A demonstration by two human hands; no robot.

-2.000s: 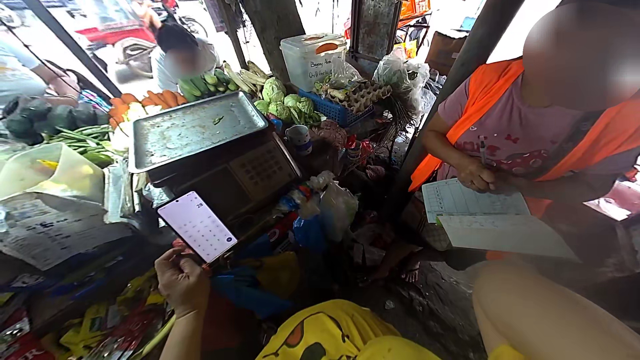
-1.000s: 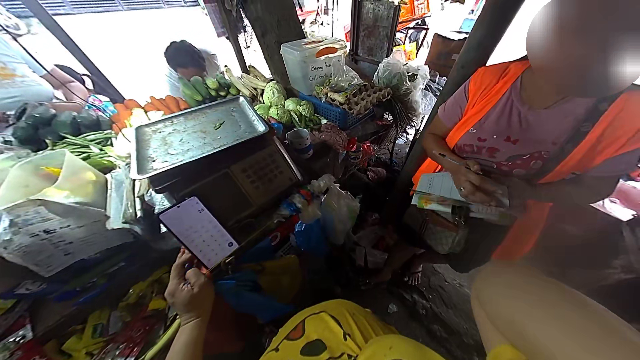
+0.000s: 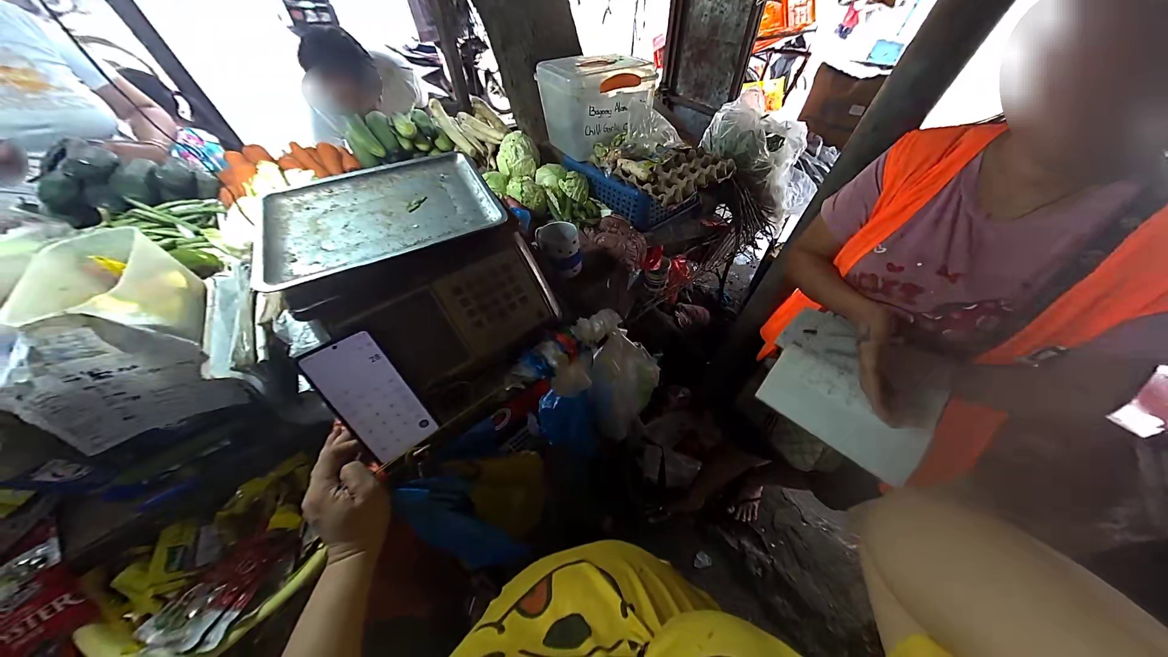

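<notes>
My left hand grips the lower end of a smartphone, whose lit screen shows a calculator keypad. The phone is tilted in front of a weighing scale topped by a metal tray with a small green scrap on it. My right hand is not in view; only part of my bare arm shows at the lower right. Beside me a person in an orange vest has a hand resting on a pale notebook or pad.
Carrots, cucumbers and cabbages lie behind the scale. A blue basket holds egg trays, near a lidded plastic box. Plastic bags hang right of the scale. Small packets fill the lower left. A post stands before the person.
The notebook lay open with a pen over it in the earliest frame; its pale cover or back now shows under the person's hand. My left hand still holds the phone near the scale.
</notes>
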